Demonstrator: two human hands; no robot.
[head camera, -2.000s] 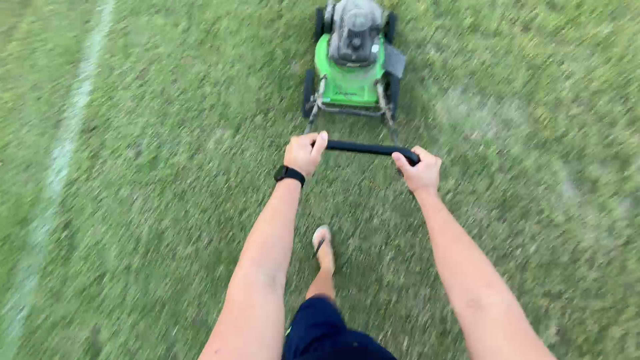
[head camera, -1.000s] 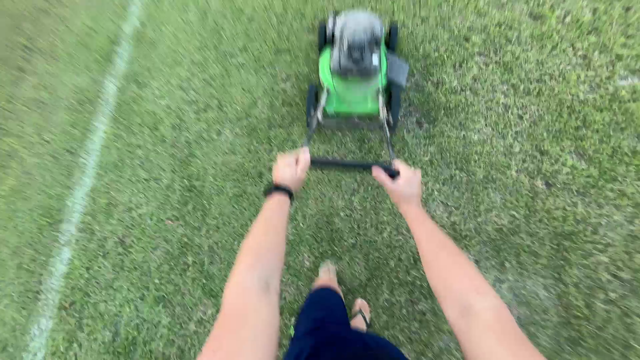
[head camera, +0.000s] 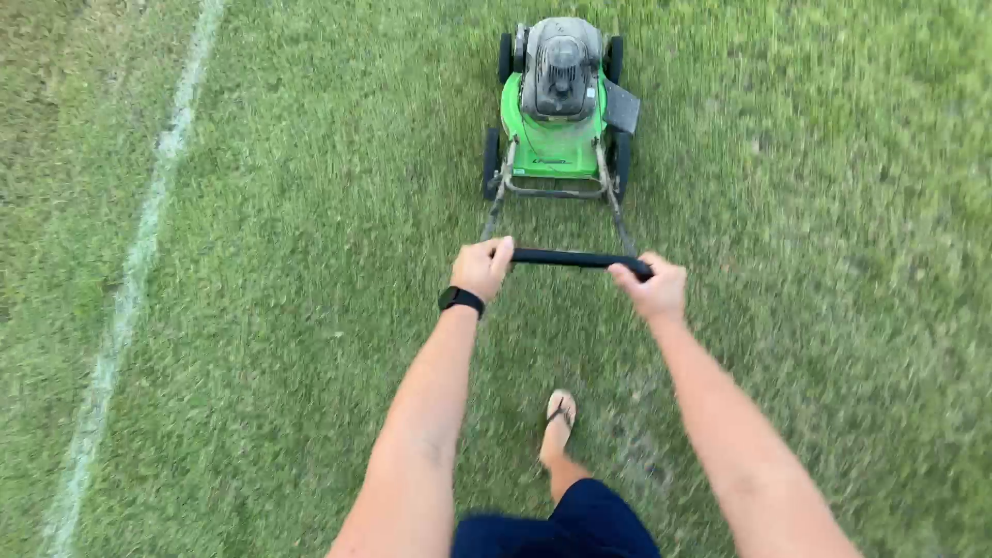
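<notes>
A green walk-behind lawn mower (head camera: 554, 147) with a dusty grey and black engine (head camera: 562, 74) stands on the grass at the top centre. Its black handlebar (head camera: 570, 259) runs crosswise nearer to me. My left hand (head camera: 482, 269) grips the bar's left end, thumb along the top, with a black watch on that wrist. At the right end, my right hand (head camera: 655, 287) is closed around the same bar. A grey side discharge flap (head camera: 621, 107) sticks out on the mower's right.
Short grass (head camera: 310, 349) surrounds the mower. A white painted line (head camera: 139, 256) runs slantwise along the left. Below the handlebar, one foot in a flip-flop (head camera: 561, 411) is forward on the turf, under dark blue shorts (head camera: 573, 527).
Both hands have kept hold of the handlebar. One second ago both feet showed; now a single foot is in view, farther forward. The white line remains on the left.
</notes>
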